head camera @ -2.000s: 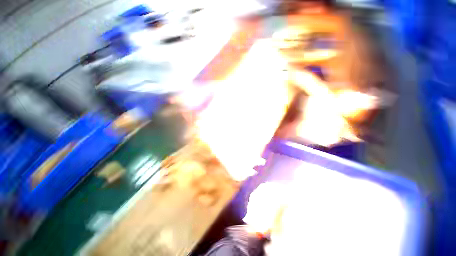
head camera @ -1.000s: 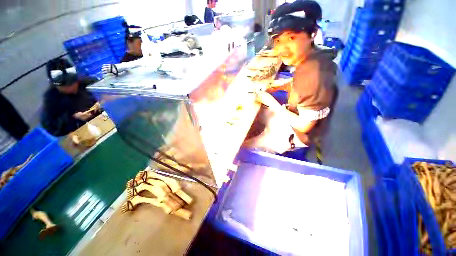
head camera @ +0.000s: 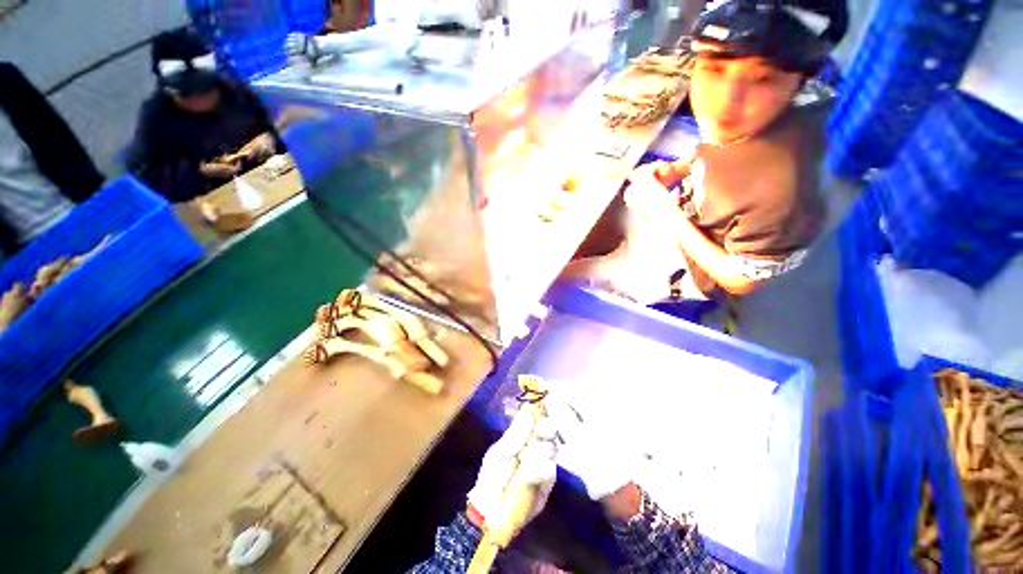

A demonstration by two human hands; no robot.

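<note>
My left hand (head camera: 534, 461), in a white glove and plaid sleeve, grips a tan wooden handle (head camera: 510, 514) beside the bench edge. The handle's flared, dark-ridged head points up and away; its narrow end points down toward me. My right hand (head camera: 604, 469), also white-gloved, is beside it to the right, over the near side of the white-lined tote. Glare washes out its fingers, so I cannot tell if it holds anything. A small white oval dish (head camera: 250, 546) lies on the brown-smeared work board (head camera: 294, 518).
Several handles (head camera: 387, 342) lie on the bench (head camera: 275, 434) by a clear-sided box (head camera: 393, 202). A white bottle (head camera: 149, 456) stands at the green belt's edge; the belt carries one handle (head camera: 90, 412). The blue tote (head camera: 791, 471) is right. A person (head camera: 763, 191) sits beyond it.
Both hands have come into view at the bottom, the left one gripping a handle. The view has shifted, showing the work board, dish and bottle. The person beyond the tote has moved their hands.
</note>
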